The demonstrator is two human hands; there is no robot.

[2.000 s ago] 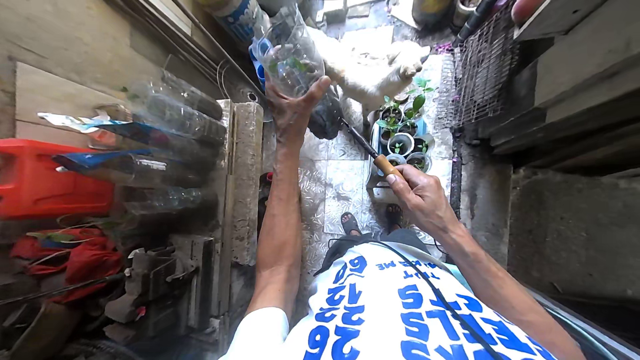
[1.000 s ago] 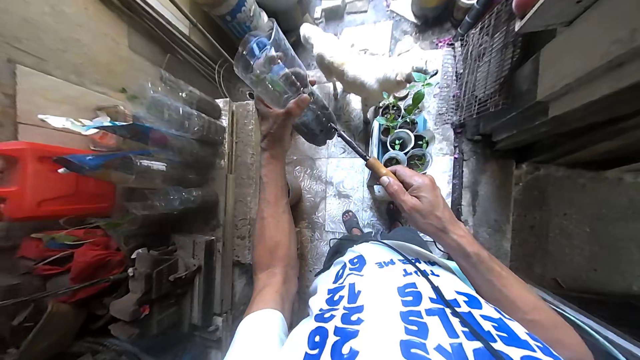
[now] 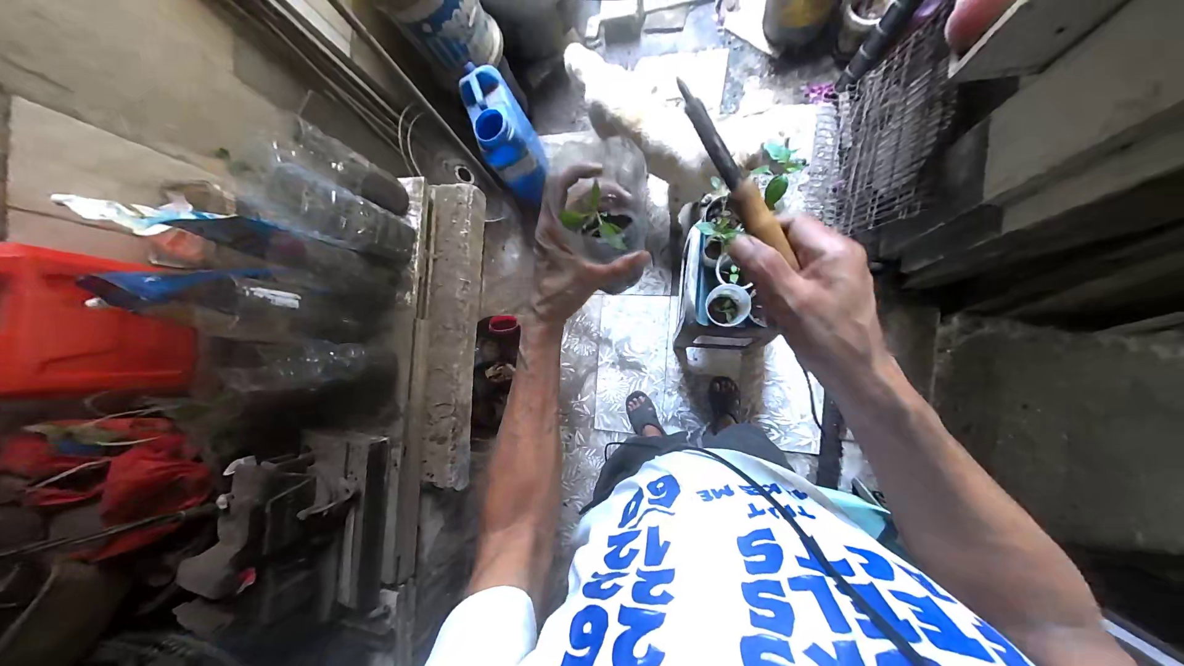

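Observation:
My left hand [image 3: 578,264] is wrapped around a clear plastic bottle container [image 3: 624,176], seen from above through its open top. A small green seedling [image 3: 597,219] with dark soil shows inside it. My right hand [image 3: 819,296] grips the wooden handle [image 3: 764,222] of a narrow tool with a dark metal shaft [image 3: 710,134]; the shaft points up and away, apart from the bottle. Just left of my right hand, small potted plants, one in a white cup [image 3: 728,305], stand on a low stand.
A blue plastic jug [image 3: 507,139] lies beyond my left hand. A pale furry animal [image 3: 638,111] is behind the bottle. Left are a concrete ledge [image 3: 453,333], clear bottles [image 3: 342,208] and a red plastic container [image 3: 92,324]. A wire cage [image 3: 893,139] stands at the right.
The tool's shaft pointed at the bottle's base in the earlier frames and is now away from it, raised. The bottle has turned from lying slanted to having its open top toward me.

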